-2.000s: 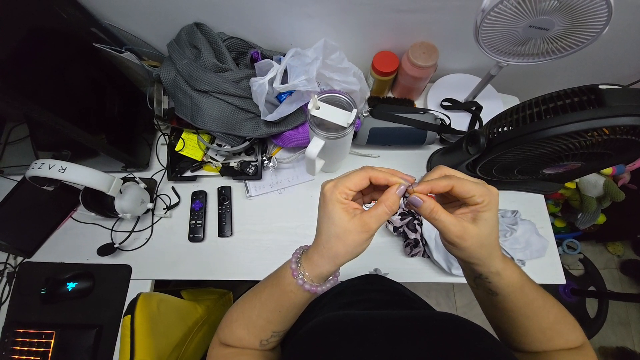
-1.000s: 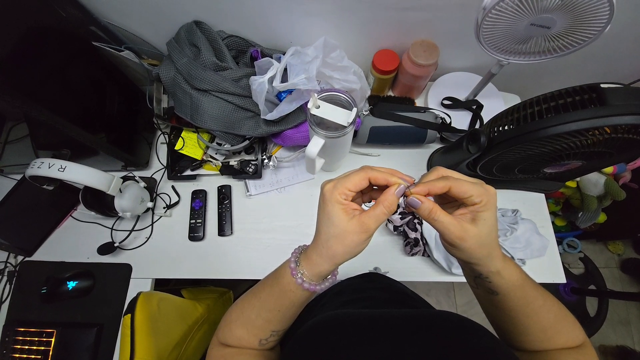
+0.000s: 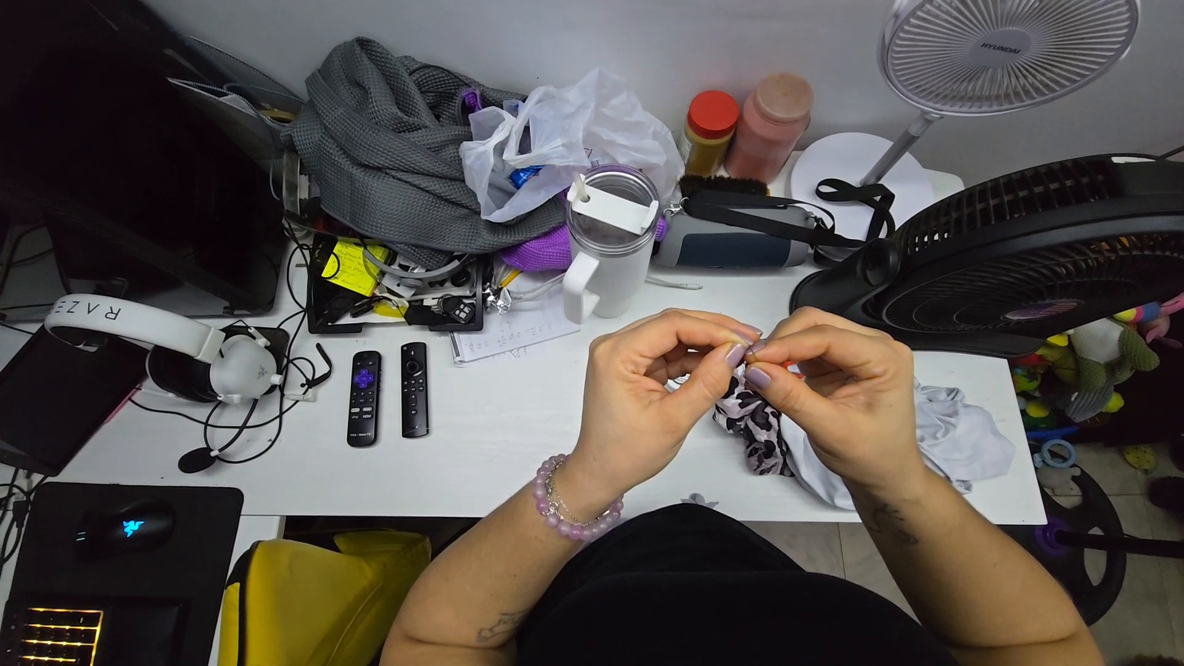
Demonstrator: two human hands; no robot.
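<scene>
My left hand (image 3: 647, 388) and my right hand (image 3: 828, 393) meet over the front of the white desk, thumbs and fingertips pinched together. Something tiny is between the fingertips, too small and covered to name. A bit of red shows beside my right fingers. Under the hands lies a black-and-pale patterned cloth (image 3: 760, 435), with a light grey-white cloth (image 3: 957, 435) to its right, partly hidden by my right hand and wrist. Whether the pinched thing is joined to the patterned cloth cannot be seen. A beaded bracelet (image 3: 575, 499) circles my left wrist.
A lidded tumbler (image 3: 615, 250) stands behind my left hand, near a speaker (image 3: 735, 236). A black fan (image 3: 1008, 259) is at the right. Two remotes (image 3: 364, 398), a headset (image 3: 213, 361) and a filled black tray (image 3: 319, 305) lie left. A yellow bag-like object (image 3: 314, 592) is below the desk edge.
</scene>
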